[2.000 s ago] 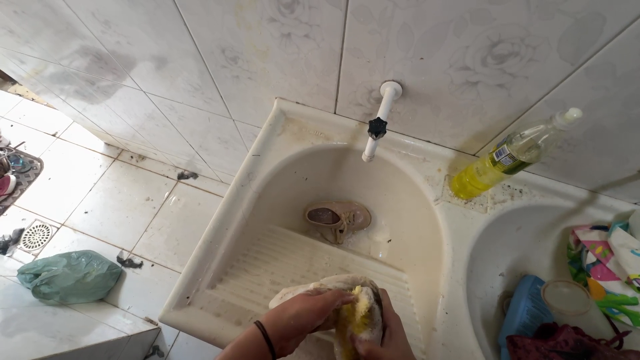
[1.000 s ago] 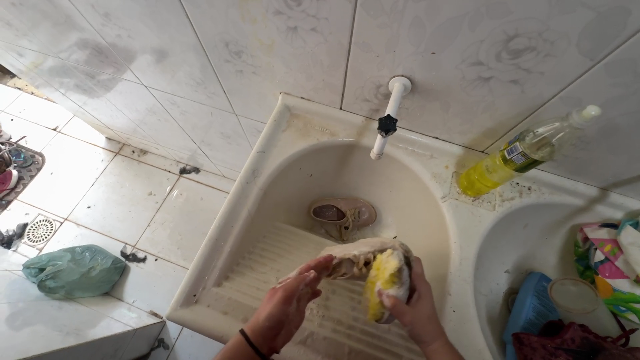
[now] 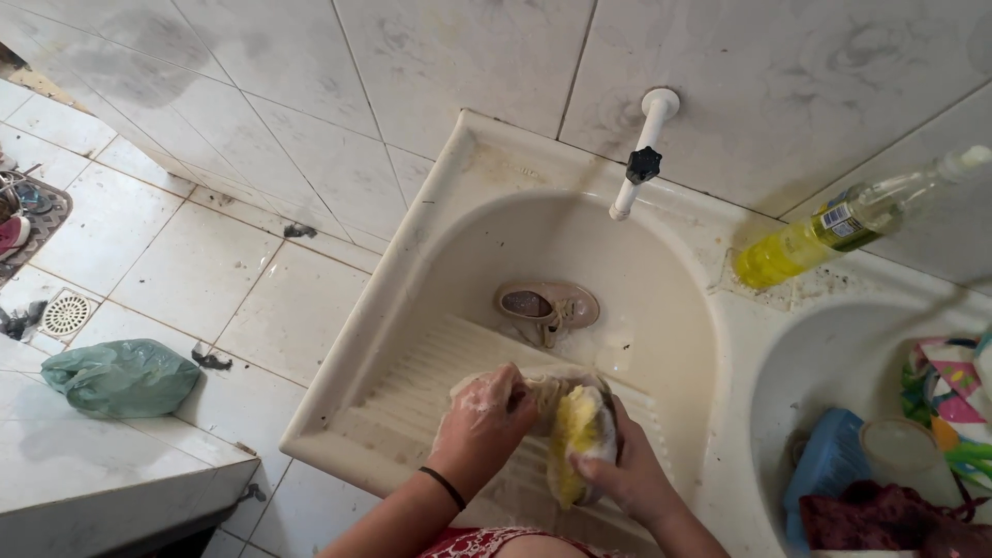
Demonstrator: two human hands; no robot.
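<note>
A soapy beige lace-up shoe [image 3: 556,381] is held over the ribbed washboard slope [image 3: 418,372] of a utility sink. Closed around part of it near the laces is my left hand [image 3: 484,411], with suds on the skin and a dark band at the wrist. My right hand [image 3: 632,465] grips a foamy yellow sponge [image 3: 577,434] against the right end of the shoe. The hands and sponge hide much of the shoe. Another beige lace-up shoe [image 3: 577,304] lies in the basin beyond the hands, below a white tap [image 3: 651,143] with a black handle.
A bottle of yellow liquid [image 3: 783,252] stands on the ledge between the basins. The right basin [image 3: 798,341] holds a blue plastic item [image 3: 829,457], a round-rimmed container, a patterned cloth [image 3: 957,380] and dark red fabric [image 3: 868,519]. A green plastic bag [image 3: 124,380] lies at left.
My left hand was open beside the shoe one second ago and is now closed at its laces. The sponge stays in my right hand. The shoe in the basin has not moved.
</note>
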